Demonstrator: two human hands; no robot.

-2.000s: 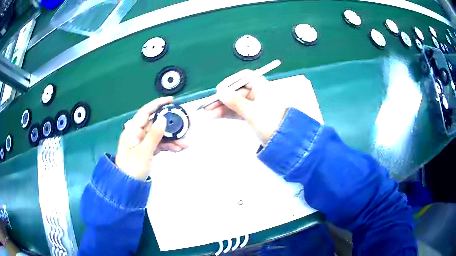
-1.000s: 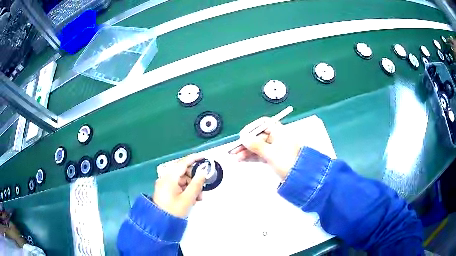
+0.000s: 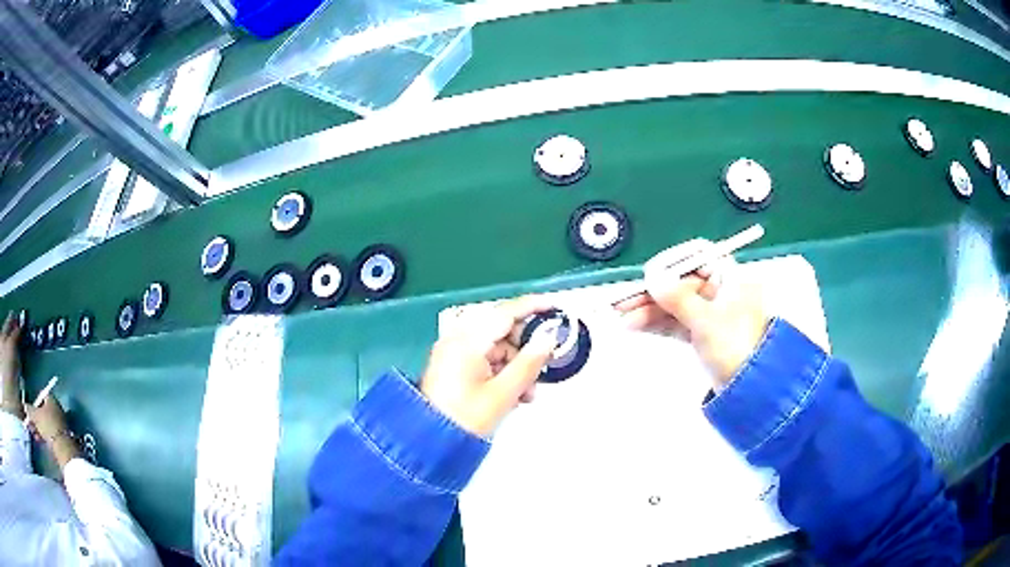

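Observation:
My left hand (image 3: 478,366) holds a round black-rimmed speaker unit (image 3: 563,352) by its left edge, with the thumb over its face, above the white work sheet (image 3: 620,443). My right hand (image 3: 698,310) grips slim tweezers (image 3: 725,246), their tip pointing left toward the unit but apart from it. No curved adhesive piece can be made out at the tip. A whitish strip of arcs (image 3: 241,421) lies left of the sheet.
A green conveyor belt (image 3: 476,233) carries several spaced discs beyond my hands. A clear plastic tray (image 3: 371,55) and a blue bin (image 3: 275,13) stand across the line. A metal post (image 3: 105,105) rises at upper left. A person in white sleeves (image 3: 83,498) works at far left.
The view has swung left, so the scene sits further right and the neighbouring person shows more. My left hand still holds the unit and my right the tweezers.

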